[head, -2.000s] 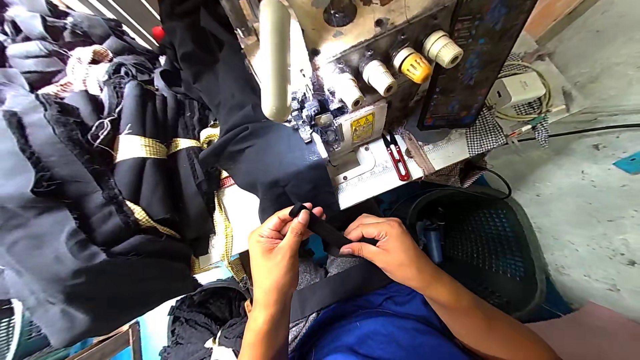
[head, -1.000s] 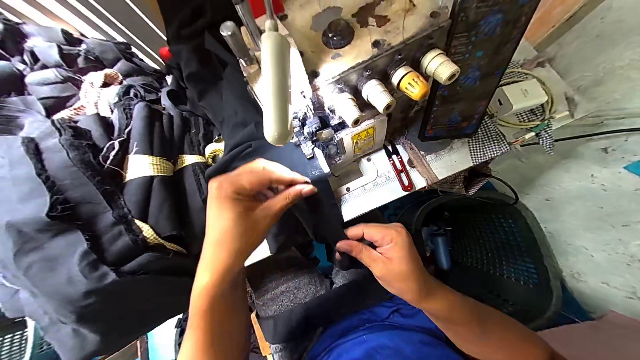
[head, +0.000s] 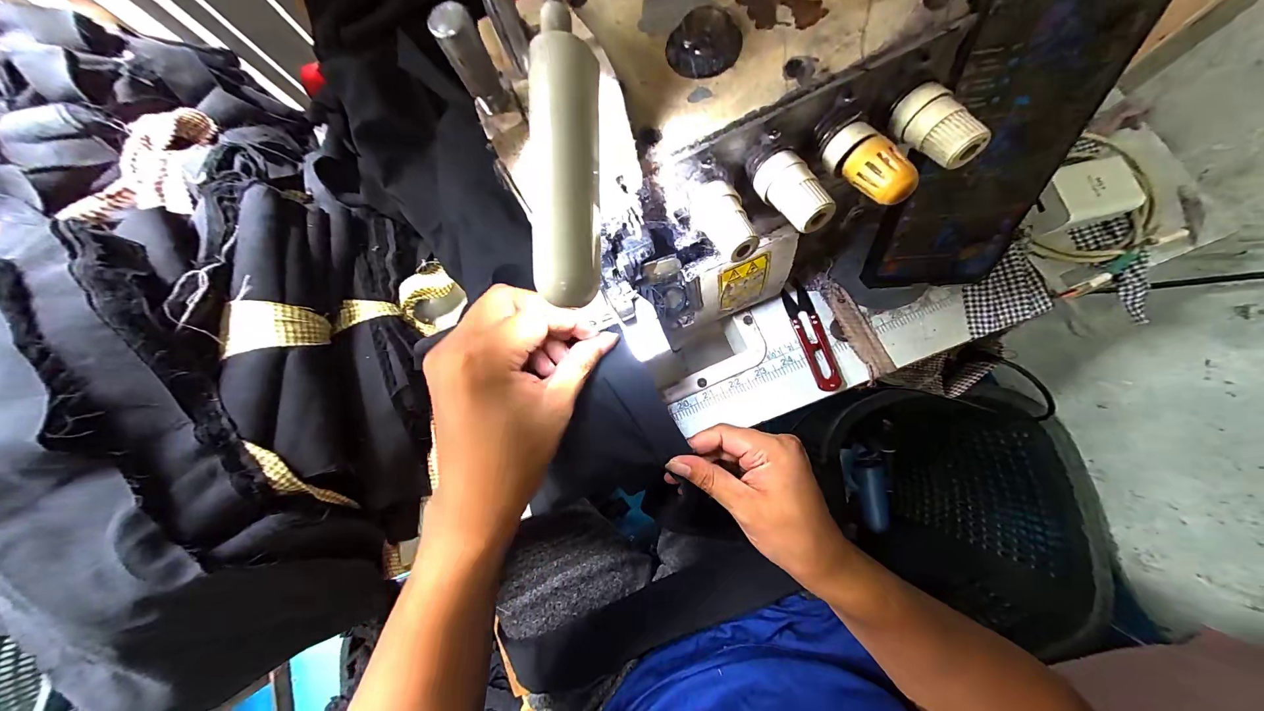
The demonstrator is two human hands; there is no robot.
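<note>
My left hand (head: 509,395) pinches the edge of a dark fabric piece (head: 602,425) close to the presser foot area of an overlock sewing machine (head: 750,89). Lower and to the right, my right hand (head: 760,484) grips the same fabric's edge between thumb and fingers. The fabric hangs between the hands, over the front of the machine bed. Above my left hand is a pale, rounded lever-like part (head: 566,168). Red-handled thread snips (head: 814,341) lie on the bed beside a printed ruler scale (head: 736,387).
Bundles of black cloth (head: 281,385) tied with yellow checked strips fill the left side. A dark plastic basket (head: 1076,513) stands at lower right. Tension knobs (head: 795,191) line the machine front. A dark screen-like panel (head: 997,128) and a white box with cables (head: 1096,188) are at right.
Both hands were close together over my lap two seconds ago. My left hand has since moved up to the machine with the fabric edge, and the fabric is now spread between the hands.
</note>
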